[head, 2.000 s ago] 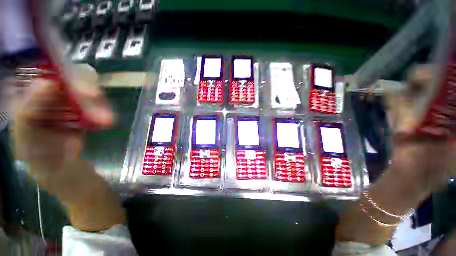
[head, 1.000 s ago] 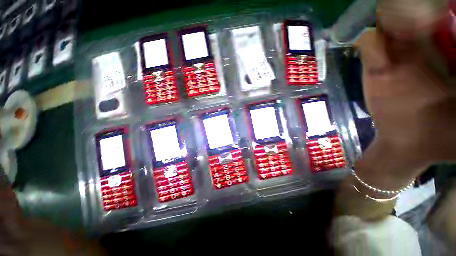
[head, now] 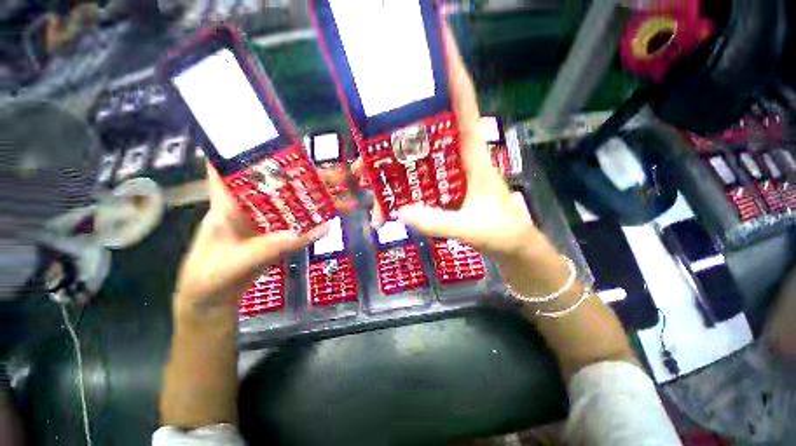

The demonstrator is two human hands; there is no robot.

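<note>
My left hand [head: 231, 248] holds a red keypad phone [head: 275, 187] upright near the camera, its thumb at the lower keys. My right hand [head: 484, 209] holds another red keypad phone [head: 419, 170], larger in view and cut by the top edge, its thumb at the keypad's bottom. Both screens glow white. Below them lies the clear blister tray [head: 371, 318] with more red phones face up, such as one with a lit screen [head: 332, 279]. The hands and held phones hide much of the tray.
Small pale fans [head: 135, 213] stand at left. At right are a metal post [head: 580, 65], a dark fan with a red-yellow centre [head: 655, 39], a round dark dish [head: 633, 179], black smartphones [head: 720, 292] on white paper, a thin cord [head: 668, 348] and another phone tray [head: 751, 231].
Both hands have come in over the tray, each with a red phone brought up before the camera, screens lit. The view has shifted, so the right side of the bench now shows.
</note>
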